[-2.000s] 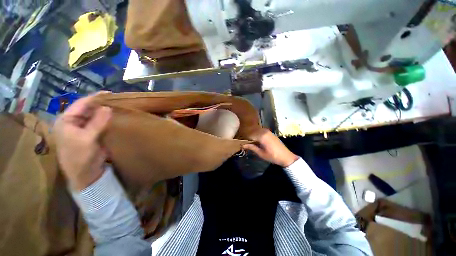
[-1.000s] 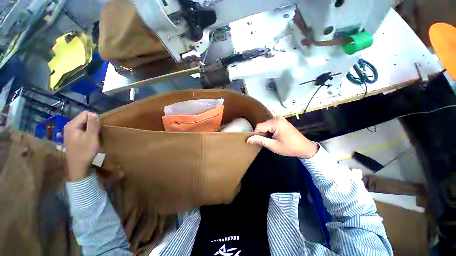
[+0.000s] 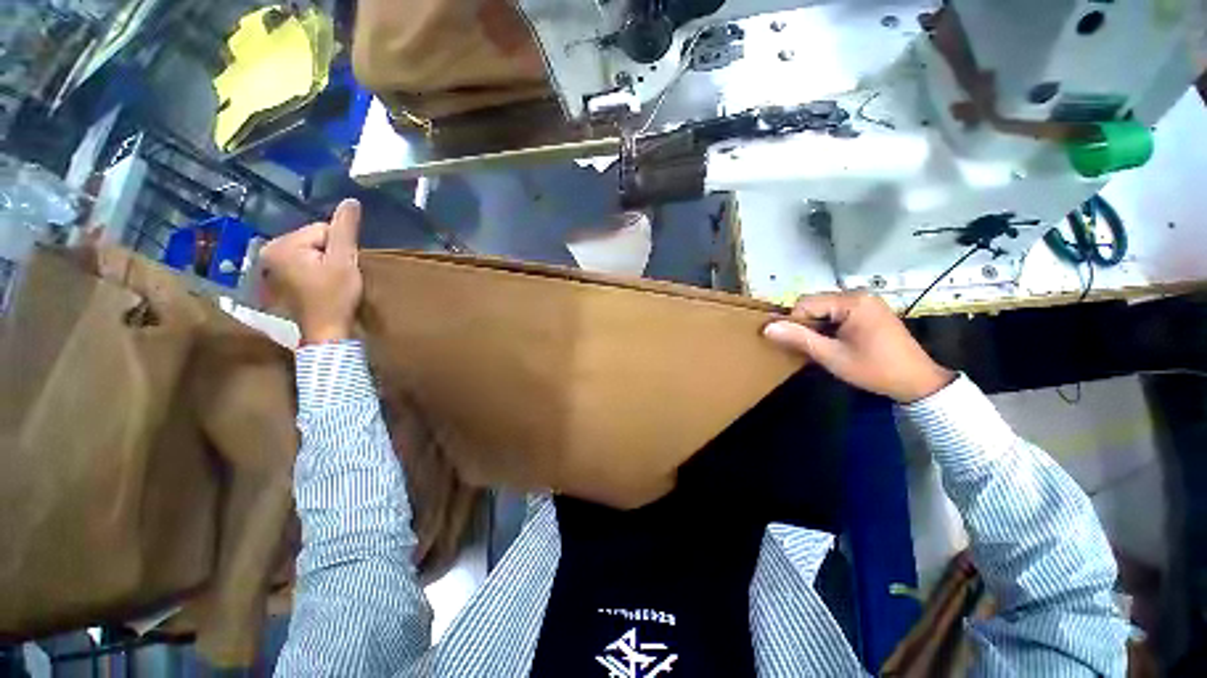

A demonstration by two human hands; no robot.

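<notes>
A tan-brown cloth workpiece (image 3: 582,364) is stretched flat between my hands over my lap, its top edges drawn close together. My left hand (image 3: 315,276) grips its upper left corner with the thumb up. My right hand (image 3: 860,347) pinches its upper right corner between thumb and fingers. The inside of the workpiece is hidden. The workpiece is below the sewing machine's narrow arm (image 3: 807,162) and apart from it.
The white machine head (image 3: 582,53) is above. A green spool (image 3: 1112,148) and teal-green scissor handles (image 3: 1088,233) are on the right. A brown cloth heap (image 3: 106,450) is at left, a brown stack (image 3: 450,53) on the side table, yellow pieces (image 3: 271,73) beyond.
The workpiece opening, which stood wide with an orange and white piece showing inside, is now pulled nearly closed. My hands are farther apart. The view has shifted.
</notes>
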